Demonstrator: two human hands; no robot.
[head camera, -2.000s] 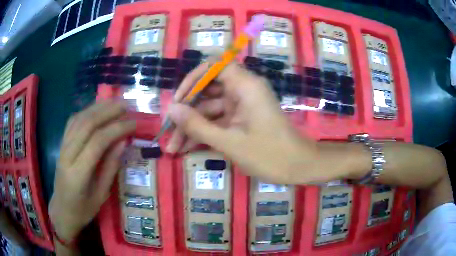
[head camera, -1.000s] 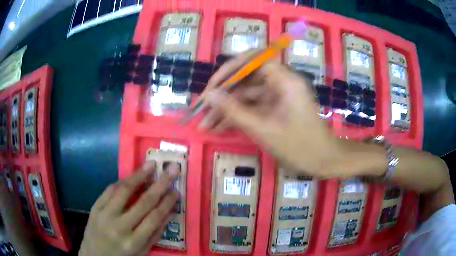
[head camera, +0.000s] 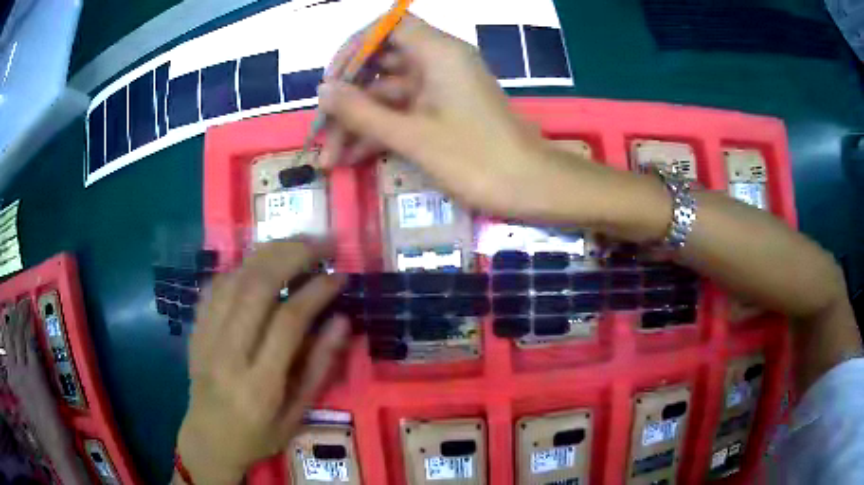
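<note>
My right hand (head camera: 417, 118) is shut on tweezers with an orange grip (head camera: 381, 38), held like a pen. The metal tips are at a small black oval pad (head camera: 297, 175) at the top end of the upper left mobile phone (head camera: 287, 210). My left hand (head camera: 261, 355) lies over the lower part of that phone, on or just above the clear sheet of oval pads (head camera: 441, 294); its fingertips hide what they touch, so I cannot tell if it grips the sheet. The sheet lies across the upper row of the foam tray (head camera: 355, 204). The lower-row phones have dark ovals at their top ends.
A white backing strip (head camera: 284, 38) with black squares lies behind the tray. Another foam tray (head camera: 71, 284) is at the left, with another person's hand (head camera: 38, 388) over it. Dark strips (head camera: 739, 28) lie at the far right of the green bench (head camera: 606, 57).
The view has shifted, showing more of the backing strip. My right hand and tweezers are now at the upper left phone's top end. My left hand has left the lower left phone for the sheet area.
</note>
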